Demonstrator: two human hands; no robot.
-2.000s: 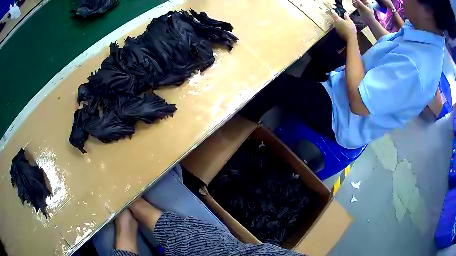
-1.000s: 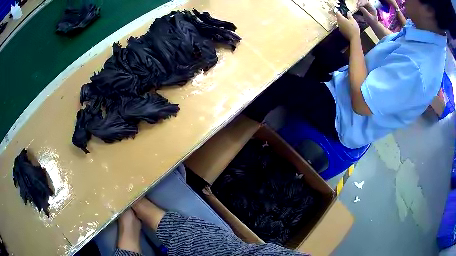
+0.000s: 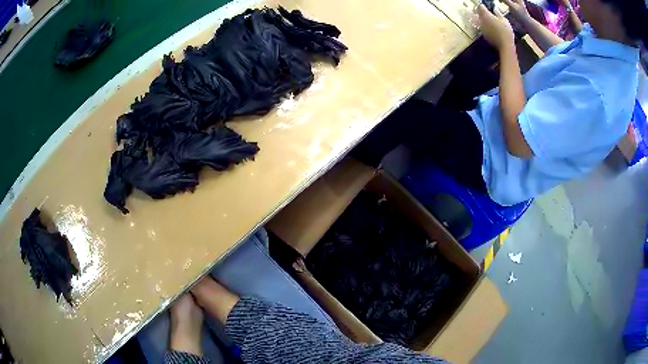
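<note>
A wide pile of black cut pieces point(image 3: 220, 78) lies on the tan, shiny table point(image 3: 170, 249). A separate small black bundle point(image 3: 48, 254) lies alone at the table's left. My left hand point(image 3: 186, 320) and my right hand point(image 3: 215, 295) are low, at the table's front edge over my lap. Only their backs and wrists show; the fingers are hidden under the table edge, so whether they hold anything cannot be seen.
An open cardboard carton point(image 3: 479, 306) filled with black pieces stands beside my knee. Behind the table, a green conveyor belt point(image 3: 42, 106) carries a black clump point(image 3: 85, 44). A person in a light blue shirt point(image 3: 568, 121) sits at right on a blue stool point(image 3: 490, 213).
The black clump on the green belt has moved left and towards me. The neighbour's hands have shifted slightly. The view has tilted a little. My hands stay in the same place.
</note>
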